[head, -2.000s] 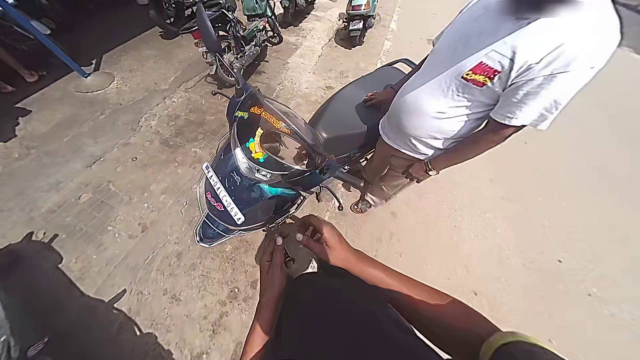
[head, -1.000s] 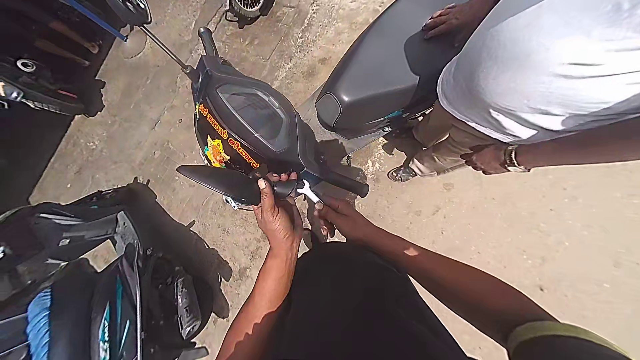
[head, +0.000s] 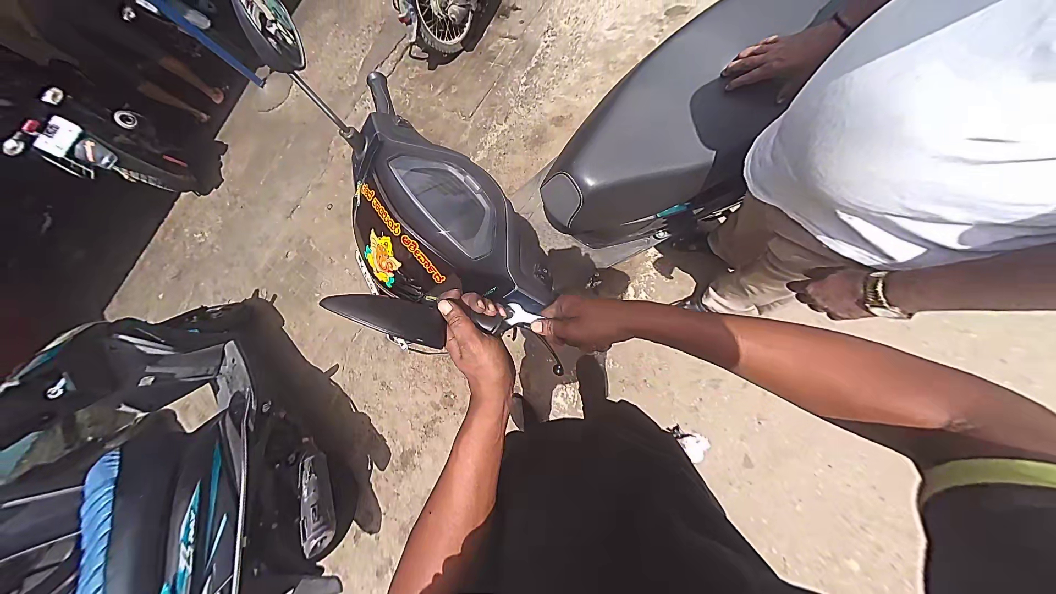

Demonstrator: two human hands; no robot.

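A dark scooter's front end [head: 445, 206] with a clear instrument cover and colourful stickers stands in front of me. My left hand [head: 478, 338] is closed around the stem end of a black rear-view mirror [head: 379, 318], its shell pointing left. Just right of it, a silver open-end wrench [head: 521, 316] lies at the mirror's base by the handlebar, and my right hand [head: 577, 322] grips its handle. A brake lever [head: 551, 351] shows below the right hand. The other mirror [head: 271, 31] stands on its stem at the far side. The wrench's jaw seat is partly hidden.
Beside the grey scooter seat [head: 660, 124] stands a person in a white shirt [head: 907, 140], one hand [head: 759, 66] on the seat. Another scooter [head: 165, 478] is parked at lower left. More two-wheelers [head: 445, 25] stand at the top and upper left. A white scrap [head: 693, 445] lies on the ground.
Two seconds ago my hands were together below the scooter's front; since then they have come to the mirror and wrench. The view has moved closer over the handlebar.
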